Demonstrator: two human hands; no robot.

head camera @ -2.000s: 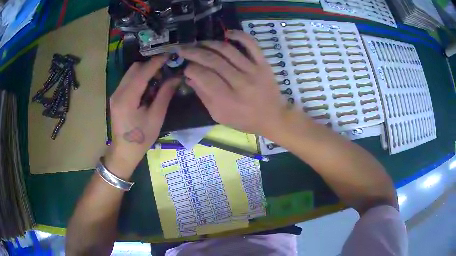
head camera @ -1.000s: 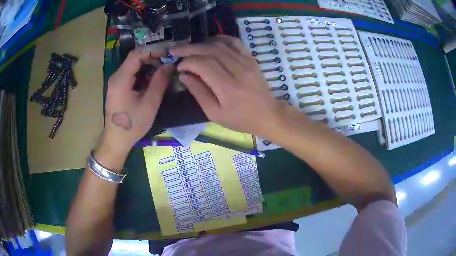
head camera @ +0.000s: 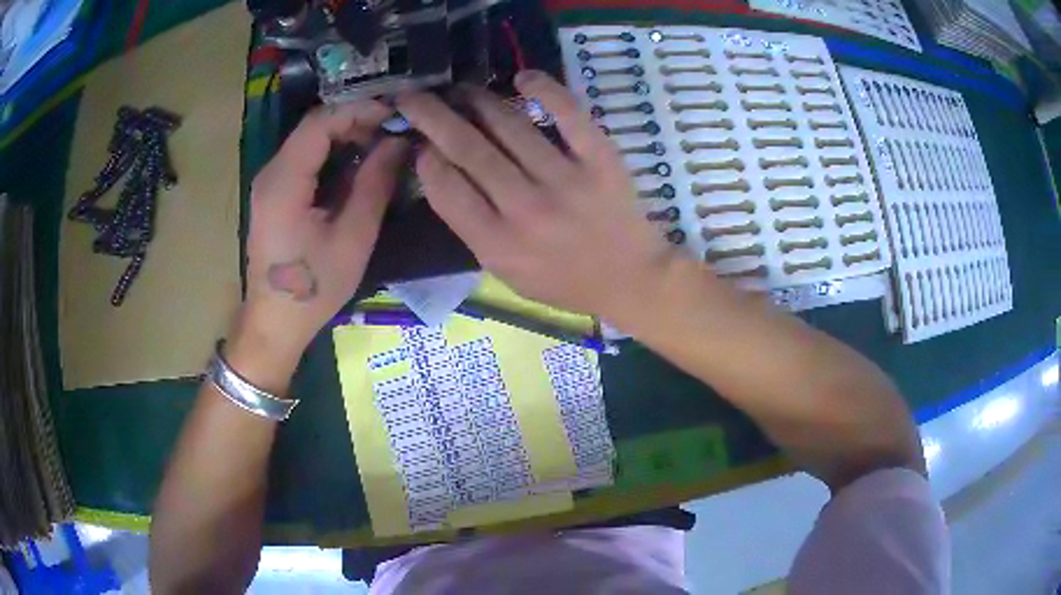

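My left hand (head camera: pixel 320 221) and my right hand (head camera: pixel 541 203) meet at the front of the dark bench press (head camera: pixel 370 67). Their fingertips are close together around the press fixture (head camera: pixel 397 122), of which only a small pale part shows. Any small workpiece there is hidden by the fingers, so I cannot tell what either hand grips. My right index finger is raised near a small shiny part at the machine's right side. The black base plate (head camera: pixel 407 250) shows below and between the hands.
Dark loose parts (head camera: pixel 134 186) lie heaped on the cardboard sheet (head camera: pixel 175 325) at left. A white parts tray (head camera: pixel 762 151), its left column holding dark parts, lies at right, with a second parts tray (head camera: pixel 937 209) beyond. Yellow paperwork (head camera: pixel 465 442) and a pen (head camera: pixel 524 329) lie in front. Stacked boards (head camera: pixel 26 384) stand far left.
My right index finger has lifted away from the fixture, showing a small shiny part beside it. My left hand stays at the fixture. The whole view has shifted slightly.
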